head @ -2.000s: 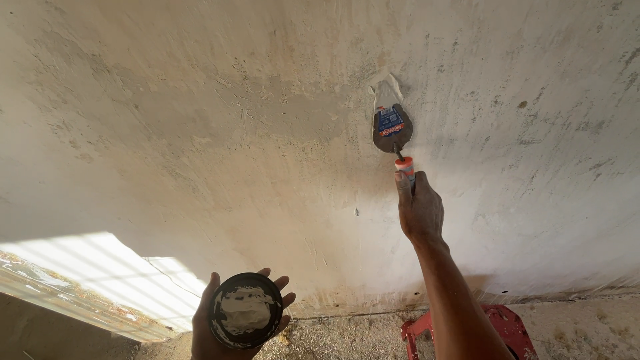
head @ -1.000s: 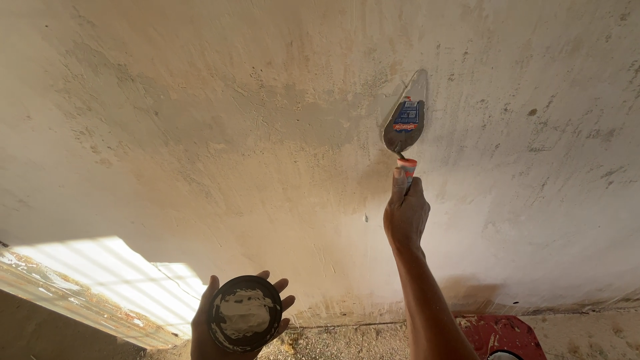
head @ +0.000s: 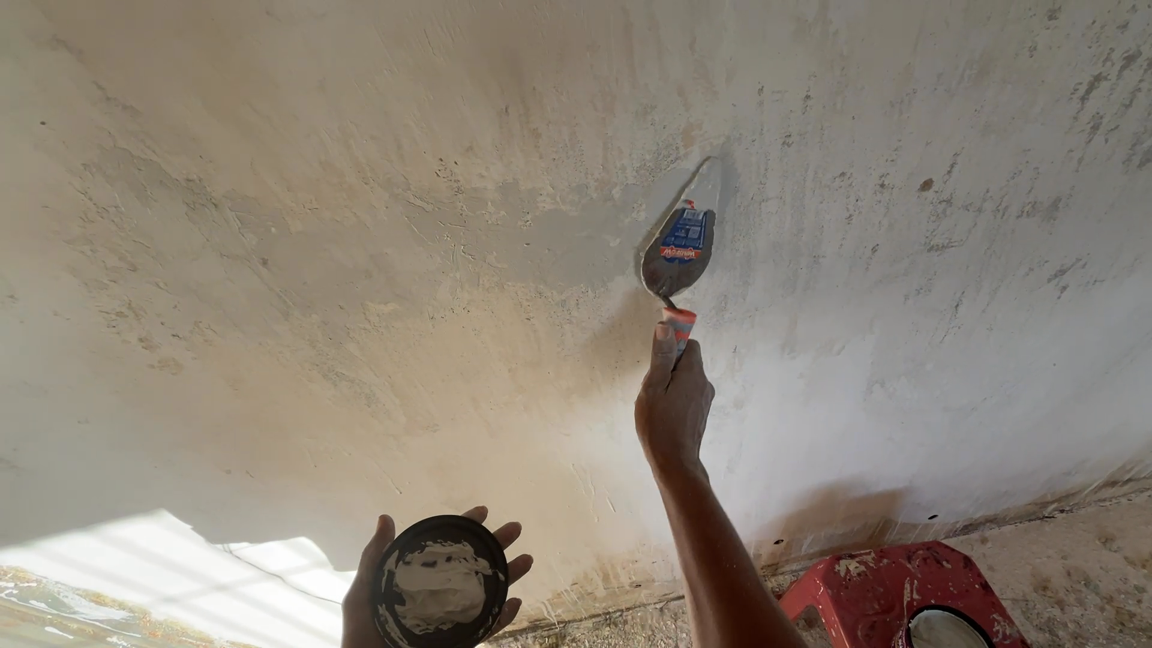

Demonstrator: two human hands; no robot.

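My right hand (head: 673, 396) grips the orange and grey handle of a pointing trowel (head: 682, 243), its blade lying against the plastered wall (head: 378, 360) with the tip pointing up. The blade carries a blue and red label and pale compound near its tip and edges. A smooth grey patch lies on the wall to the left of the blade. Low in the view, my left hand (head: 364, 576) supports a round black dish (head: 390, 580) from beneath, fingers spread around its right side. Whitish filler compound (head: 441, 585) lies in the dish.
A red plastic stool (head: 886, 585), splashed with compound, stands by the foot of the wall at the lower right. On it is a round container (head: 945, 630) with pale contents, cut off by the frame. Rough, speckled floor (head: 1080, 567) runs along the wall. Sunlight falls at lower left.
The white compound seen around the trowel's tip two seconds ago is now spread thinner on the wall. The trowel has tilted to the right. My left hand still holds the dish.
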